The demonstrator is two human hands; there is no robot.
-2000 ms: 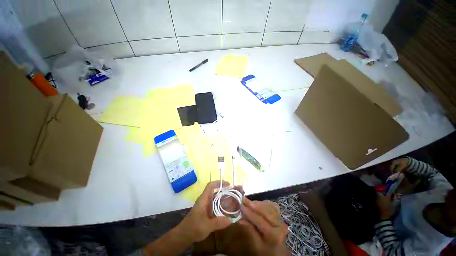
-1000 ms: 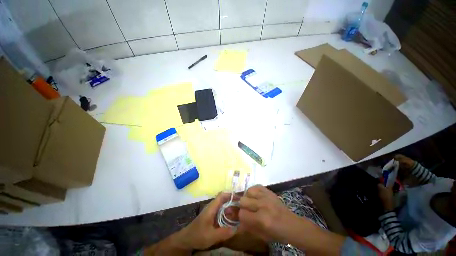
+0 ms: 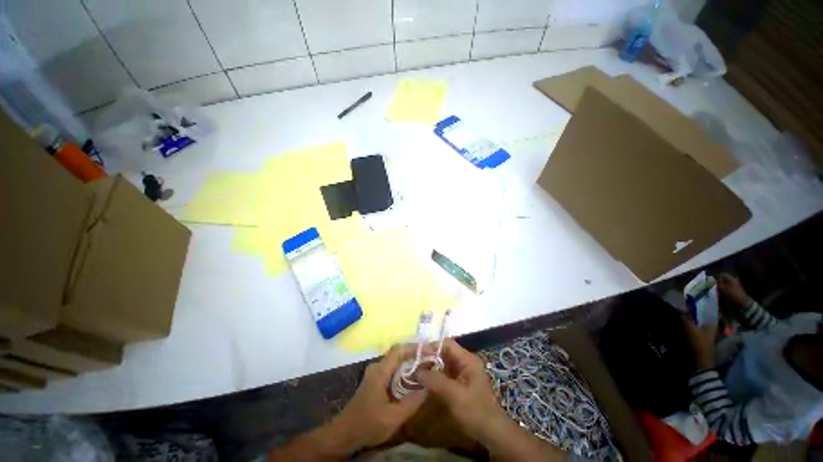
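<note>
A white coiled cable (image 3: 408, 374) is held between both hands just below the table's front edge, with its two plug ends pointing up. My left hand (image 3: 377, 401) holds the coil from the left. My right hand (image 3: 462, 388) holds it from the right, fingers bent over the coil. A white retail box with blue ends (image 3: 322, 281) lies on the table, partly over yellow paper sheets (image 3: 383, 280). A green-silver utility knife (image 3: 455, 271) lies near the front edge.
Brown cartons (image 3: 135, 262) stand at the left. A small open carton (image 3: 636, 185) stands at the right. Another blue-and-white box piece (image 3: 472, 144), black phone case (image 3: 371, 184) and pen (image 3: 355, 106) lie farther back. A carton of tangled cables (image 3: 550, 397) is below. A person in striped sleeves (image 3: 713, 406) sits right.
My right hand has shifted from behind the coil to its right side, fingers now at the coil. The view has shifted slightly. The seated person's held box has moved up.
</note>
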